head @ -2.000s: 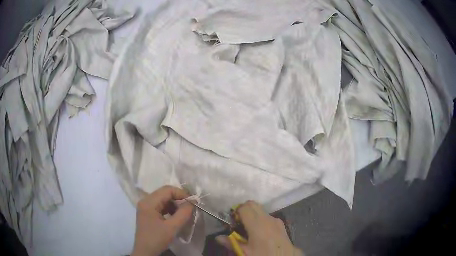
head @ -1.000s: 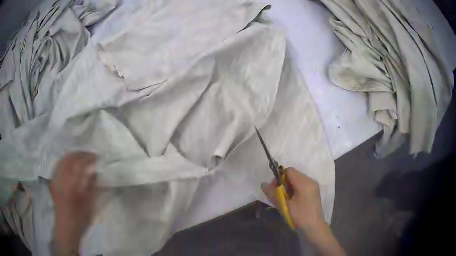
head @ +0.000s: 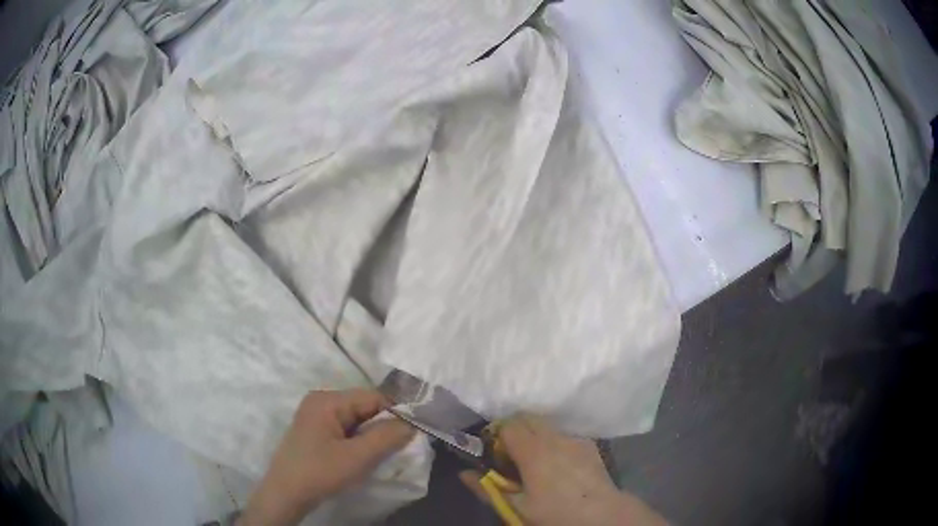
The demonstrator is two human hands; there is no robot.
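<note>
A large pale garment piece (head: 514, 298) lies spread over the table and hangs past its near edge. My left hand (head: 334, 447) pinches an edge of the cloth at the bottom centre. My right hand (head: 545, 467) holds the yellow-handled scissors (head: 501, 495) just right of it. The scissor blades point left toward the pinched edge, close to my left fingertips. Whether the blades are open or closed is hard to tell.
A tangled heap of pale cloth (head: 62, 134) lies at the left. A narrower bundle of cloth (head: 833, 134) lies at the right and hangs over the edge of the white table (head: 669, 195). Dark grey floor shows below the table's near edge.
The garment piece has shifted left and been turned. My left hand has come back from the far left to pinch an edge. The scissors have moved down and left to it.
</note>
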